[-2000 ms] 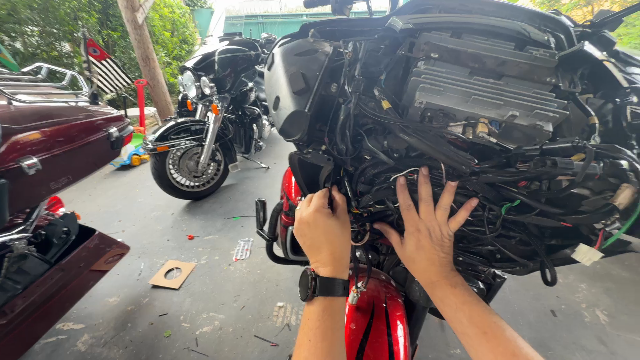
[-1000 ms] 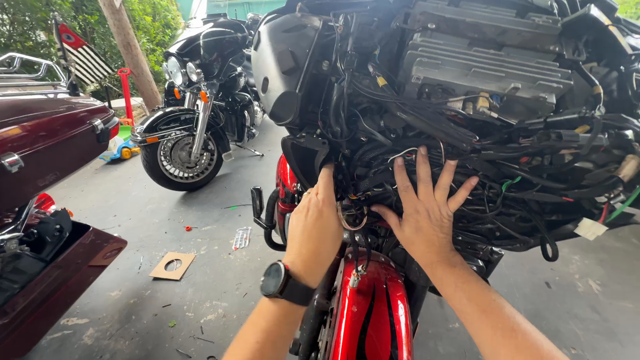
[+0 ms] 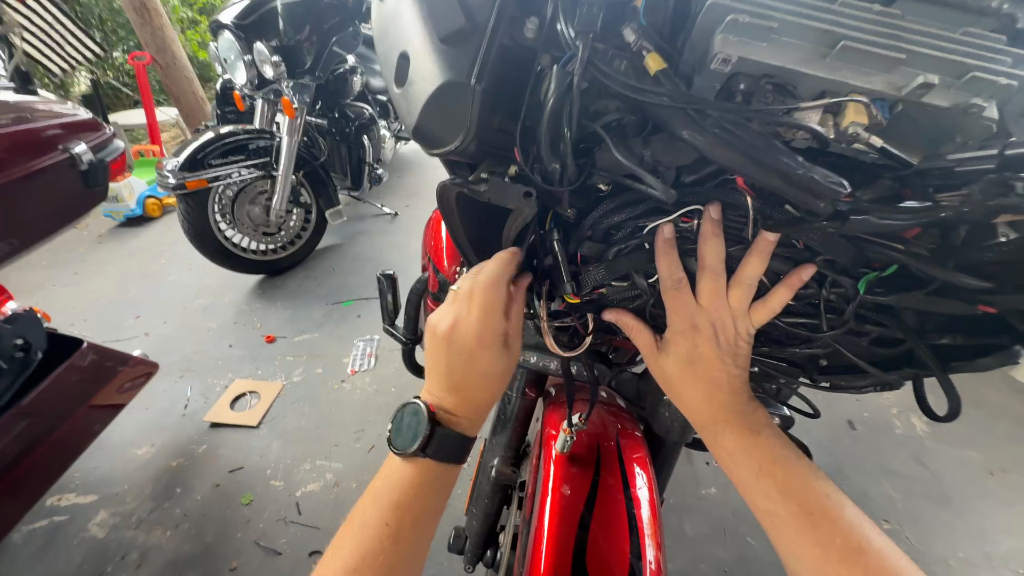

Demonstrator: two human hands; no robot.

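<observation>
My right hand (image 3: 708, 312) lies spread, fingers apart, flat against a thick bundle of black wiring (image 3: 640, 232) on the front of a motorcycle. My left hand (image 3: 476, 336), with a watch (image 3: 420, 432) on its wrist, is at the bundle's left edge beside a black plastic duct (image 3: 488, 212). Its fingertips are bent in and partly hidden, so whether they grip anything cannot be told. Between the hands, a loop of thin wires (image 3: 560, 340) and a small black connector (image 3: 562, 260) hang. Below, a light-coloured connector (image 3: 568, 436) dangles over the red front fender (image 3: 596, 496).
A finned metal unit (image 3: 848, 52) sits above the wiring. Behind at left stands a black motorcycle (image 3: 272, 160). A maroon saddlebag (image 3: 72, 400) is at far left. A cardboard piece with a round hole (image 3: 264, 408) and a toy car (image 3: 136, 196) are on the floor.
My left hand has shifted and turned at the bundle's left edge; its index finger pointed up at the duct one second ago. My right hand has stayed spread on the wiring.
</observation>
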